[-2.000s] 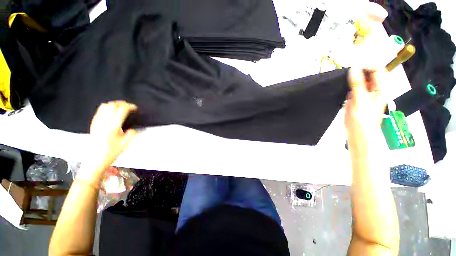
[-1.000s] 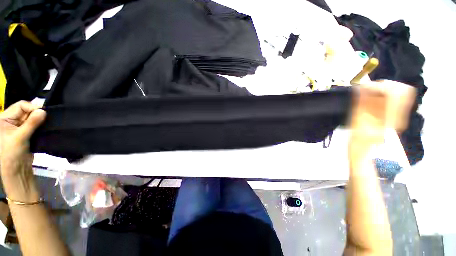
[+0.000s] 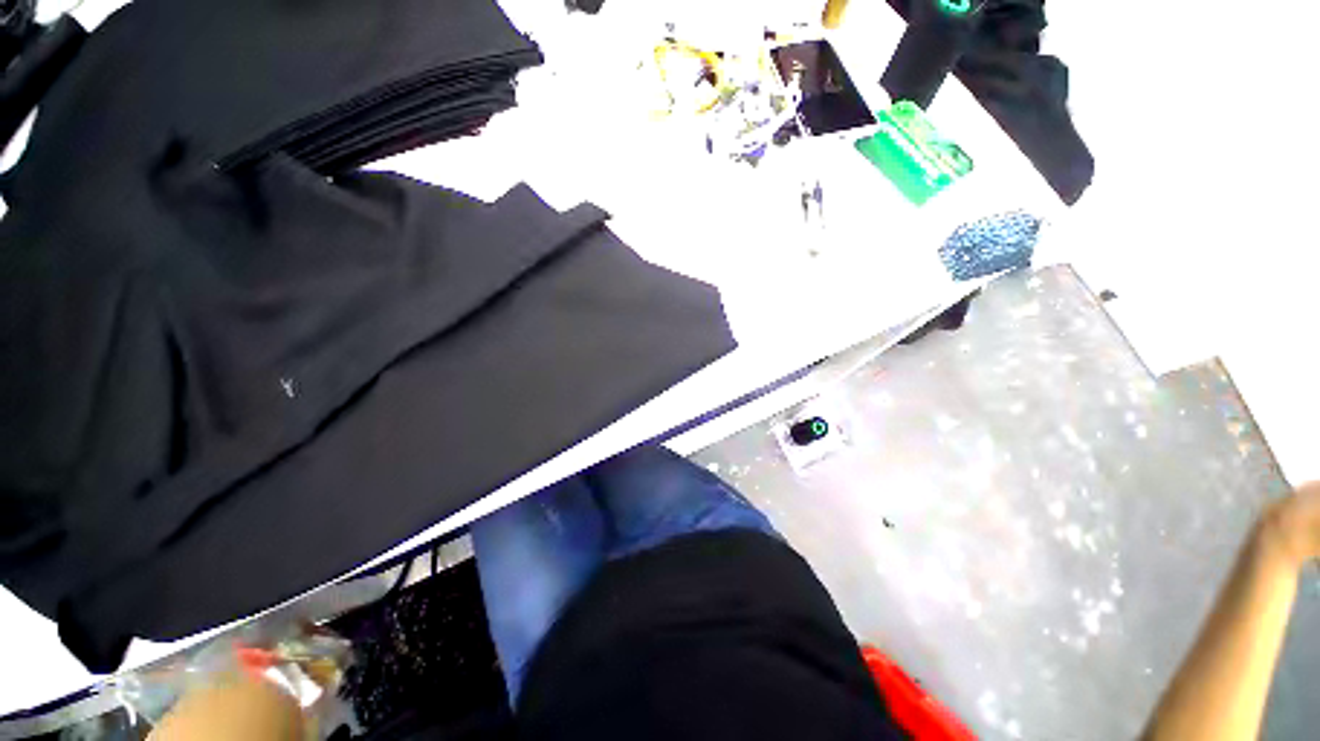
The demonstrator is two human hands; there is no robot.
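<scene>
A large black garment piece [image 3: 478,391] lies on the white table [image 3: 695,217], with a long folded edge running diagonally across it. A tiny pale mark [image 3: 288,387] shows on its left part. My right hand [image 3: 1297,524] is at the far right edge over the floor, away from the cloth and cut off, so its fingers are hidden. What looks like part of my left hand or forearm [image 3: 236,712] shows at the bottom left, below the table edge, cut off and unclear. Neither touches the garment piece visibly.
A stack of black pieces [image 3: 391,123] lies behind. Toward the right are yellow-handled scissors [image 3: 686,78], a dark phone [image 3: 822,90], a green packet [image 3: 915,152], small snips [image 3: 814,214] and a blue speckled pouch [image 3: 992,246]. A red object [image 3: 915,702] is at the bottom.
The view has turned to the right. Both hands have let go of the stretched black piece, which now lies spread on the table. My right hand has moved far right, off the table.
</scene>
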